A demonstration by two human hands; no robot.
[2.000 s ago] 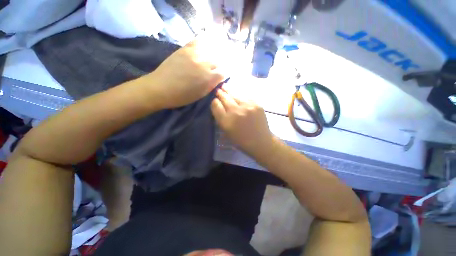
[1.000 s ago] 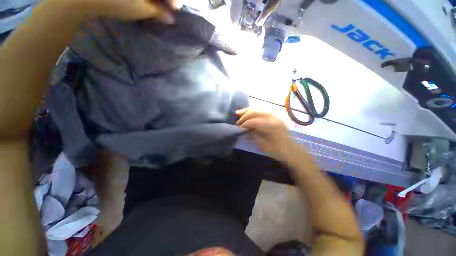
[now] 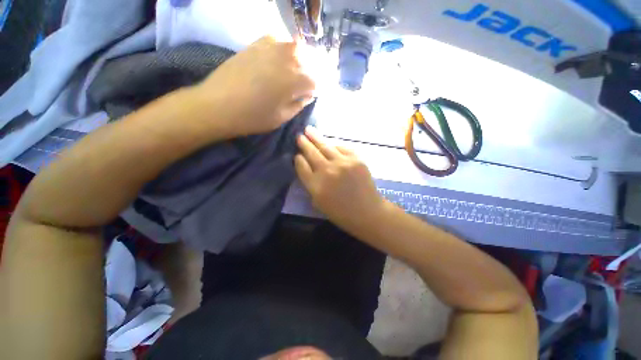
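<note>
The dark grey garment [image 3: 218,190] lies bunched on the front of the machine table and hangs over its edge. My left hand [image 3: 270,84] is closed on the cloth close to the needle area, with its fingertips partly lost in glare. My right hand [image 3: 337,172] is just below and to the right, its fingertips at the garment's right edge; they pinch or press the cloth. The blue-grey attachment [image 3: 354,62] of the sewing machine stands just right of the bright needle area. The needle itself is hidden by glare.
Thread snips [image 3: 444,137] with orange and green loops lie on the machine bed. Pale cloth [image 3: 91,70] is heaped at the upper left. The white JACK machine head [image 3: 506,31] spans the upper right. A ruler strip [image 3: 485,214] runs along the table's front edge. Cut pieces [image 3: 137,302] sit low left.
The garment, spread out wide one second ago, is now bunched under my left hand. My left hand has come down from the upper left to the needle area. My right hand has moved slightly left.
</note>
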